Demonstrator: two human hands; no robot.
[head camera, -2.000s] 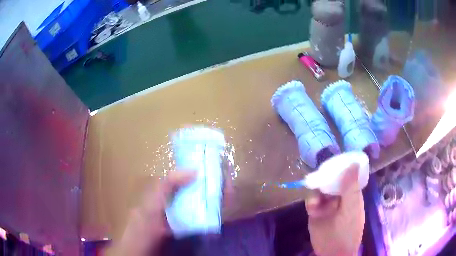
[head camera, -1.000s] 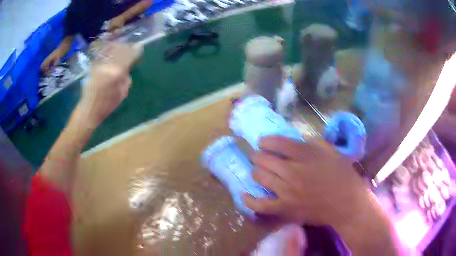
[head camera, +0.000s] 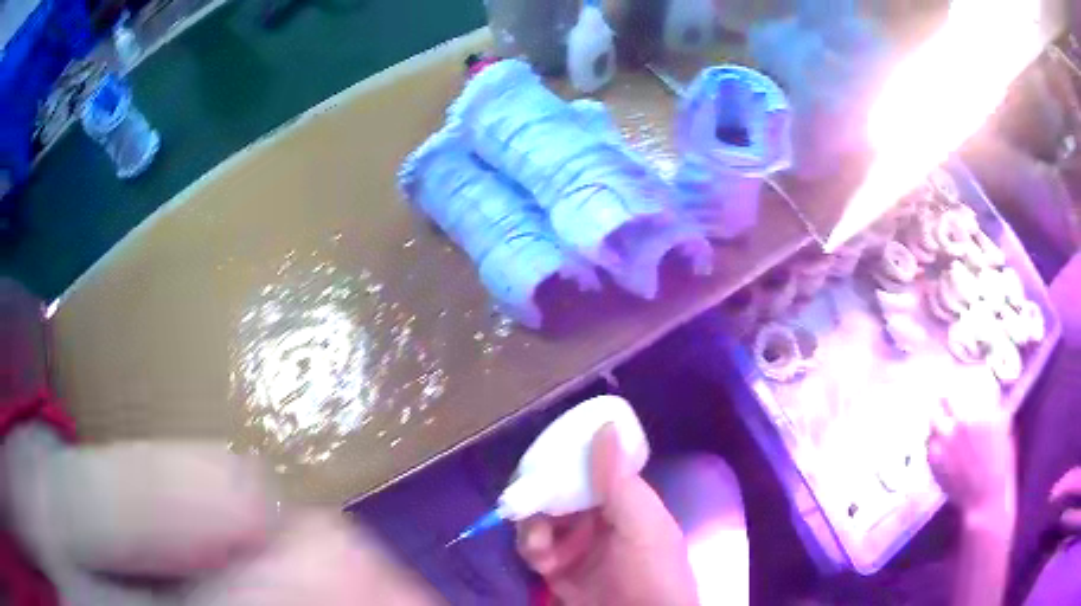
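My right hand (head camera: 622, 533) holds a white squeeze bottle (head camera: 581, 456) with its thin blue nozzle pointing down-left, in front of the bench edge. My left hand (head camera: 154, 515) is large and blurred at the lower left, near a red sleeve; its fingers cannot be made out and no object shows in it. Light-blue hollow pieces (head camera: 551, 148) with bumpy rims lie close together on the brown bench, arched ends towards me. Another blue piece (head camera: 735, 130) stands upright behind them, opening up.
A shallow tray (head camera: 818, 521) of whitish rings is at the right, with another person's hand (head camera: 972, 450) over it. A blue piece (head camera: 119, 124) is on the green conveyor (head camera: 261, 89). A spare white bottle (head camera: 590, 50) stands at the back. Strong glare is at upper right.
The red-sleeved arm has drawn back from the conveyor, where a blue piece now shows. The hand over the lying blue pieces is gone from them. The view has shifted towards the tray.
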